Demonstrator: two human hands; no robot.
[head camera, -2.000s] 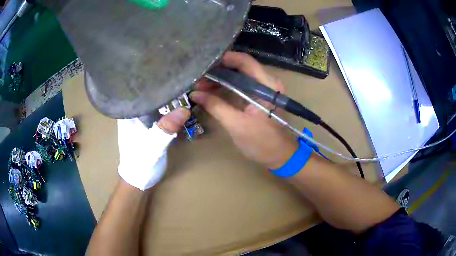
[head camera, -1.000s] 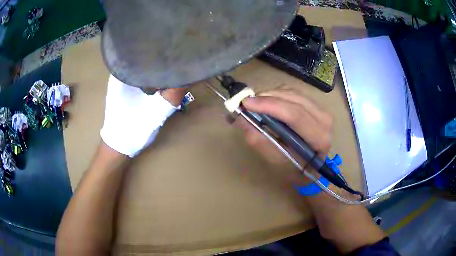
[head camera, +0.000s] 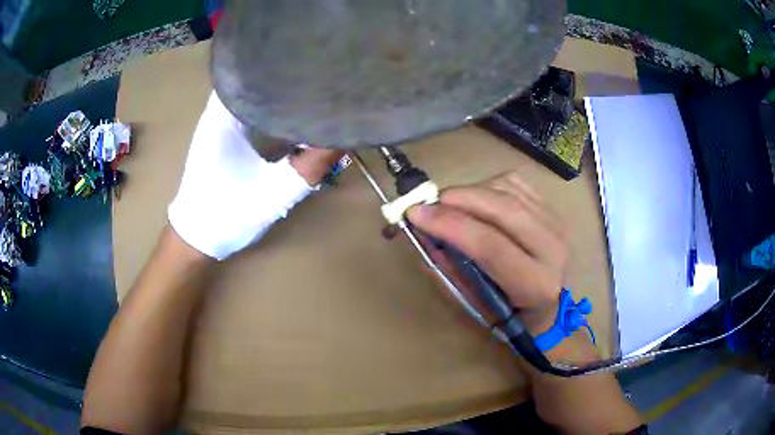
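My left hand (head camera: 246, 183), in a white glove, is at the left of centre, its fingers partly under the grey fume hood (head camera: 387, 68). It holds a small wired assembly (head camera: 338, 168), of which only a small part shows below the hood. My bare right hand (head camera: 493, 242) holds the black soldering iron (head camera: 480, 285) behind a cream-white guide clamp (head camera: 410, 203). A thin silvery feed tube (head camera: 442, 276) runs along the iron. The iron's tip end goes under the hood's rim, so the tip and the joint are hidden. A blue band (head camera: 564, 321) is on my right wrist.
Brown cardboard (head camera: 340, 331) lies under my hands. Clusters of wired assemblies (head camera: 89, 153) lie at the left on the dark green mat. The black iron stand (head camera: 540, 115) with a yellowish cleaner (head camera: 568, 144) is beyond my right hand. White paper (head camera: 650, 212) with a thin pen lies at the right.
My right hand has gone from close beside the left hand to a pen-like hold on the iron farther right, its front end now under the hood. The hood sits farther right in view.
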